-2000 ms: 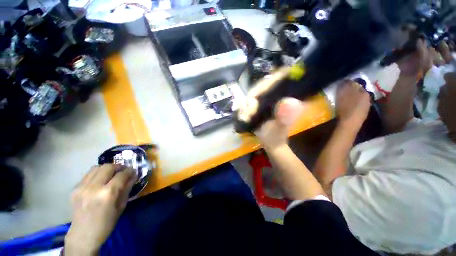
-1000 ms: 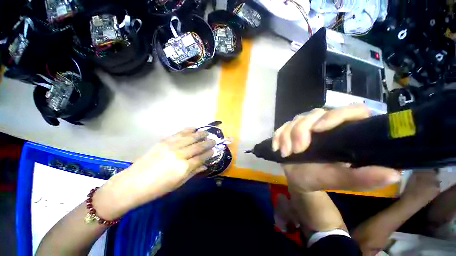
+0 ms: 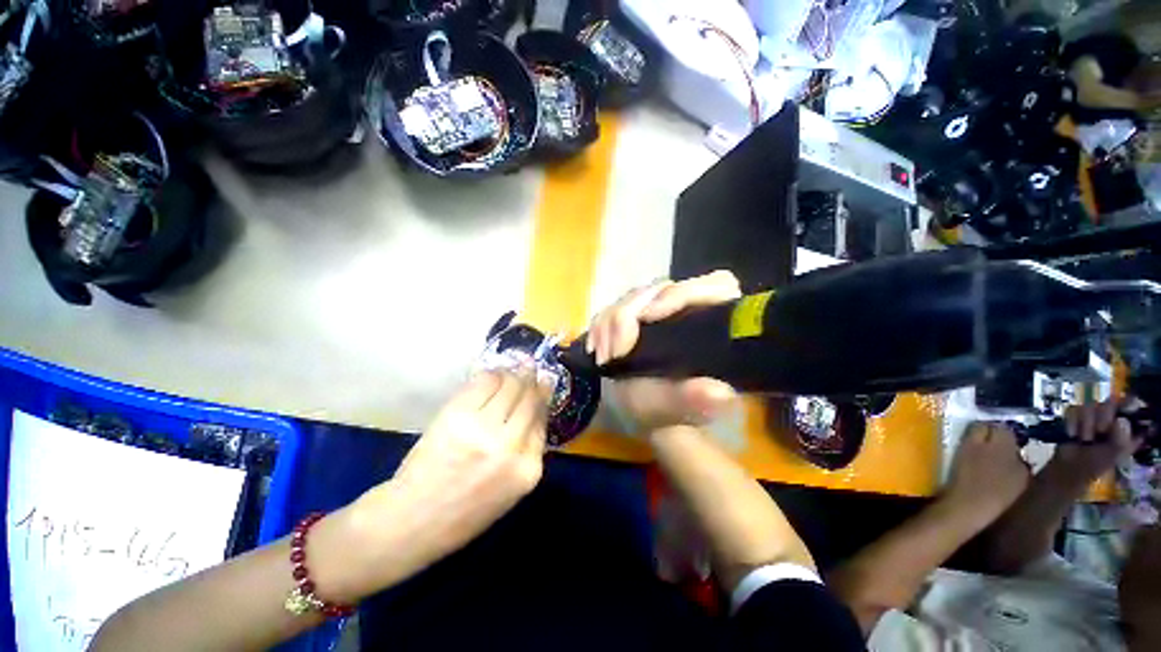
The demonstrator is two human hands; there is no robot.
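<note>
A black round camera housing [image 3: 576, 410] with a circuit board inside sits at the bench's front edge, beside the yellow-orange tape. My left hand [image 3: 478, 439] grips it, fingertips on the board. My right hand [image 3: 668, 350] is closed around the front of a black electric screwdriver [image 3: 866, 325] with a yellow band. The driver lies nearly level, its front end over the right side of the housing. Its tip and any screw are hidden or too small to tell.
Several black housings with boards [image 3: 452, 115] stand at the back left. A screw feeder [image 3: 853, 166] with a dark lid is at centre right. A blue bin [image 3: 287, 471] with a handwritten sheet [image 3: 121, 529] is at lower left. Another person's hands [image 3: 993, 471] are at the right.
My right hand has brought the screwdriver left, from beside the housing to over it. My left fingers have bunched on the board. The view has shifted slightly, showing another black housing below the screwdriver.
</note>
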